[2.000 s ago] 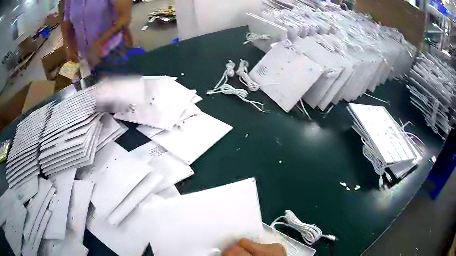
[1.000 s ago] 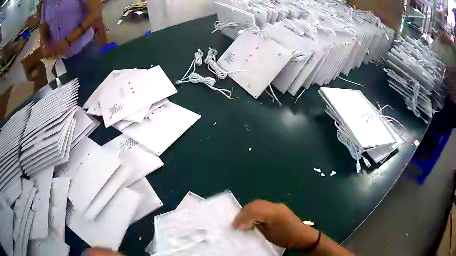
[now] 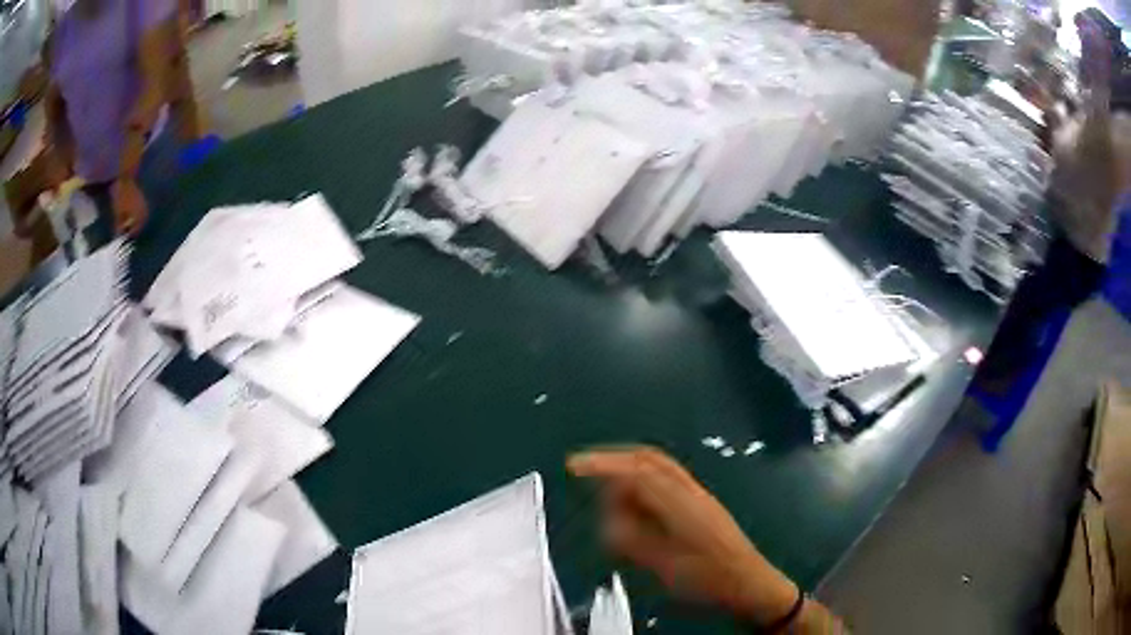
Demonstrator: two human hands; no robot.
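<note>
A white housing (image 3: 453, 564) stands tilted at the bottom centre with its rimmed side towards me, cut off by the lower edge. My right hand (image 3: 651, 521) is just right of it, blurred, fingers apart, holding nothing that I can see. A bit of white cord (image 3: 609, 608) shows at the bottom edge, right of the housing. My left hand is out of the picture.
Loose housings (image 3: 186, 465) and slanting stacks lie at the left. Cabled housings (image 3: 558, 174) lean in rows at the far side; a small pile (image 3: 812, 304) lies at right. Cord bundles (image 3: 428, 205) lie between. People (image 3: 106, 87) are at far left and far right.
My right hand has let go of the white housing and moved off to its right. My left fingers have left the picture. The view has shifted to the right.
</note>
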